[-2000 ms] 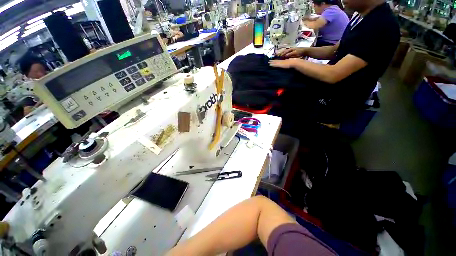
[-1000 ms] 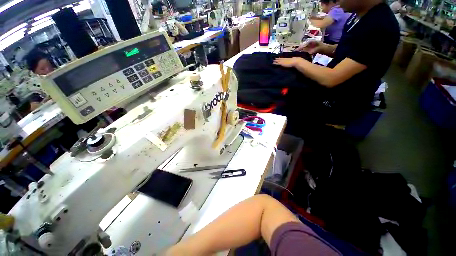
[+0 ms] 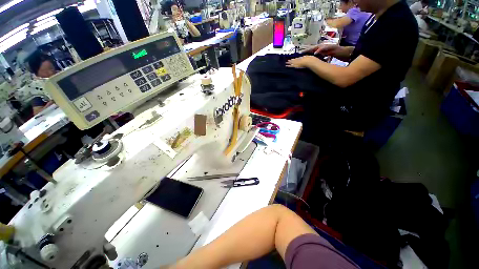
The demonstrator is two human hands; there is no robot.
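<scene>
The off-white sewing machine (image 3: 142, 142) with "brother" on its arm fills the left and middle of the view. My right forearm comes in from the bottom right and reaches to the bottom edge; my right hand is cut off there. My left hand is not in the picture. A black mobile phone (image 3: 174, 197) lies on the machine bed. Silver tweezers (image 3: 213, 176) and black-handled thread snips (image 3: 242, 182) lie to the right of it. A small white pad (image 3: 198, 223) is beside the phone. The needle area and any cloth there are out of view.
A beige control panel (image 3: 118, 79) stands on top of the machine. Scissors (image 3: 269, 129) lie at the table's far right end. A grey bin (image 3: 302, 168) and heaped black cloth (image 3: 367, 210) are to the right. Ahead, a person in black handles black cloth (image 3: 283, 81) at another machine.
The view has shifted slightly, so the machine and table sit a little further right than two seconds ago. The other person's hands have moved a little. The tools and phone lie as before.
</scene>
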